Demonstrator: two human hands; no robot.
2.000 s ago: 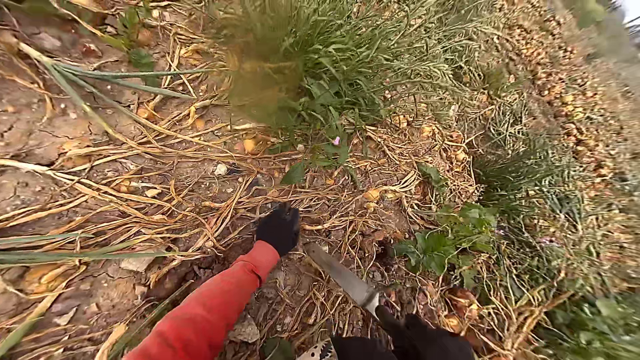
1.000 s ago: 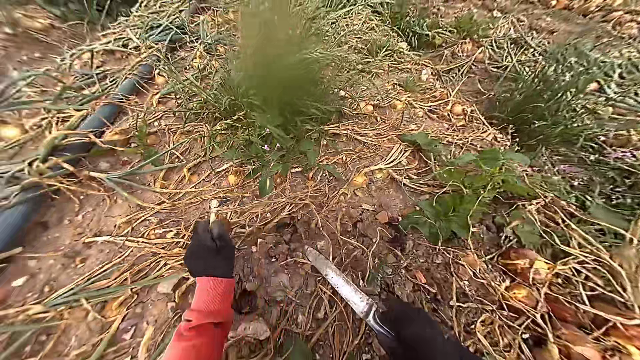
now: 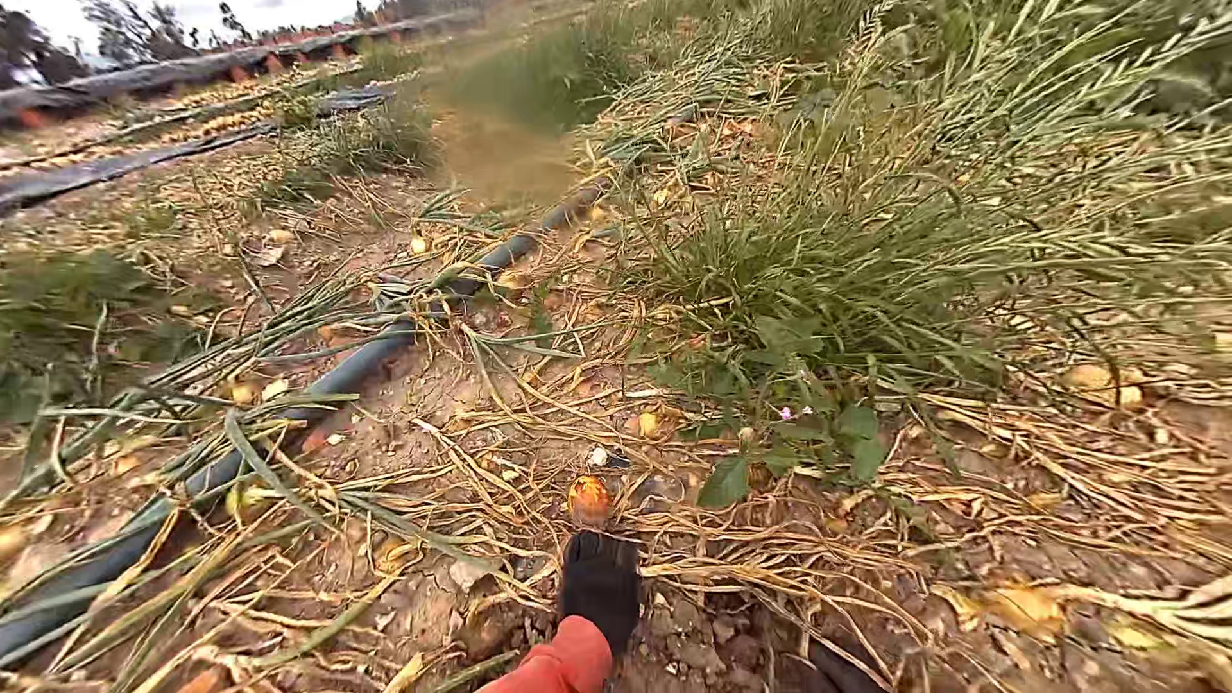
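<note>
My left hand (image 3: 599, 587), in a black glove below a red-orange sleeve, reaches low over the soil at the bottom centre. An orange-brown onion bulb (image 3: 589, 500) lies right at its fingertips; whether the fingers grip it cannot be told. At the bottom edge, right of centre, a dark blurred shape (image 3: 842, 669) looks like part of my gloved right hand. What it holds is hidden, and no knife shows now. Dry onion stalks (image 3: 770, 568) spread around both, and a pale yellow onion (image 3: 648, 423) lies farther ahead.
A dark hose or pipe (image 3: 361, 366) runs diagonally along the left, partly under green onion leaves (image 3: 260, 452). A thick grass clump (image 3: 828, 279) stands ahead to the right, with a broad-leaved weed (image 3: 727, 481) at its base. Long covered rows (image 3: 192, 77) lie far off at upper left.
The view has swung left and up, showing more of the hose and distant rows. The knife, seen in the right hand in both earlier frames, has gone from view. An orange onion now shows at my left fingertips.
</note>
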